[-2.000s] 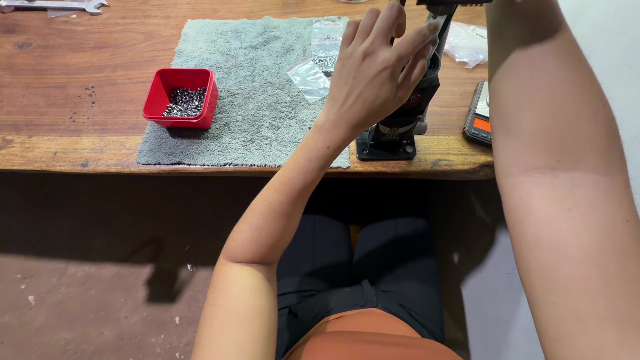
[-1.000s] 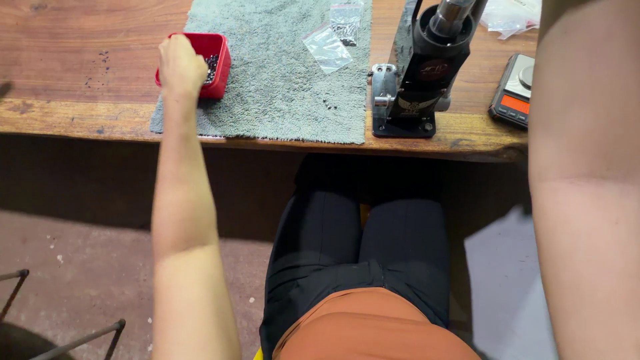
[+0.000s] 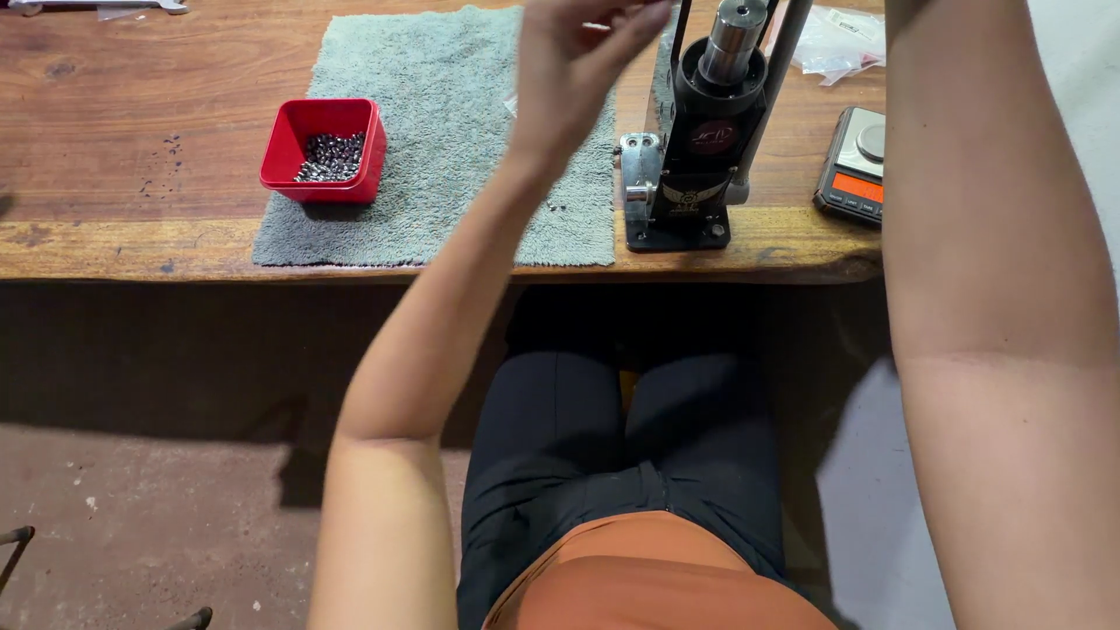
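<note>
My left hand (image 3: 582, 70) is raised at the top middle, just left of a black bench-mounted press (image 3: 700, 149) with a steel ram (image 3: 733, 44). Its thumb and a finger come close together at the top edge; whether something small is between them cannot be told. My right forearm reaches up past the top edge on the right, and the right hand is out of view. A red plastic tub (image 3: 372, 157) of small shiny metal pieces (image 3: 332, 157) sits on the left part of a grey-green towel (image 3: 437, 105).
A digital scale (image 3: 847, 179) lies right of the press, partly hidden by my right arm. Behind it are clear plastic bags (image 3: 831, 44). A wrench (image 3: 157, 4) lies at the top left. The wooden table's front edge (image 3: 131, 254) runs below the towel.
One second ago my left hand was at the red tub; now it is up beside the press. The small bags on the towel are now mostly hidden behind it.
</note>
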